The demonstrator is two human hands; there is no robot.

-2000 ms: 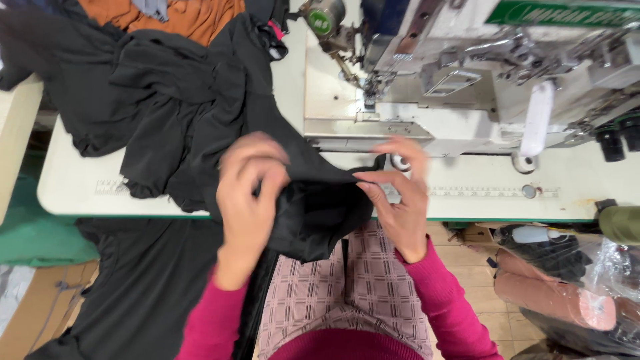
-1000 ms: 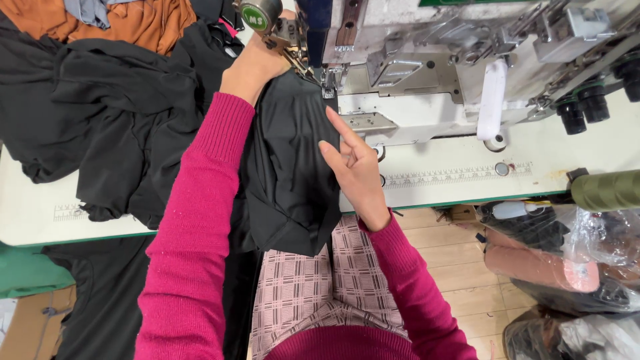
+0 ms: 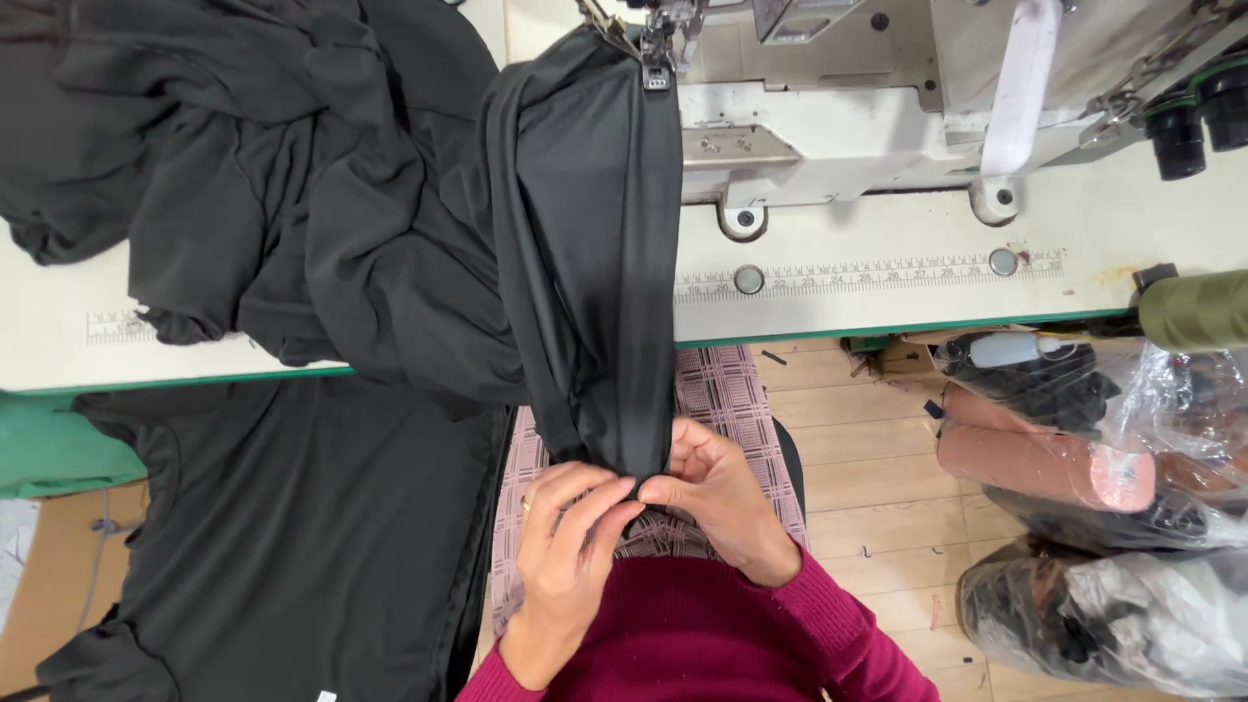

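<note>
Black fabric (image 3: 624,273) runs from under the presser foot (image 3: 656,76) of an industrial sewing machine (image 3: 838,97) down over the table's front edge towards my lap. At its lower end my left hand (image 3: 570,546) pinches the folded edge between thumb and fingers. Close against it, my right hand (image 3: 717,497) grips the same edge with thumb and fingers, the fingertips of both hands nearly touching. The fabric lies fairly straight between the foot and my hands. The needle area is partly cut off by the top of the view.
A heap of black fabric (image 3: 322,175) covers the left of the white table (image 3: 877,244). More black cloth (image 3: 312,526) hangs below it. An olive thread cone (image 3: 1194,310) stands at the right edge. Pink fabric rolls (image 3: 1033,453) and plastic-wrapped bundles lie lower right.
Two seconds ago both hands held fabric in front of the machine. One second ago my left hand was up by the presser foot; both hands are now together at the fabric's lower end.
</note>
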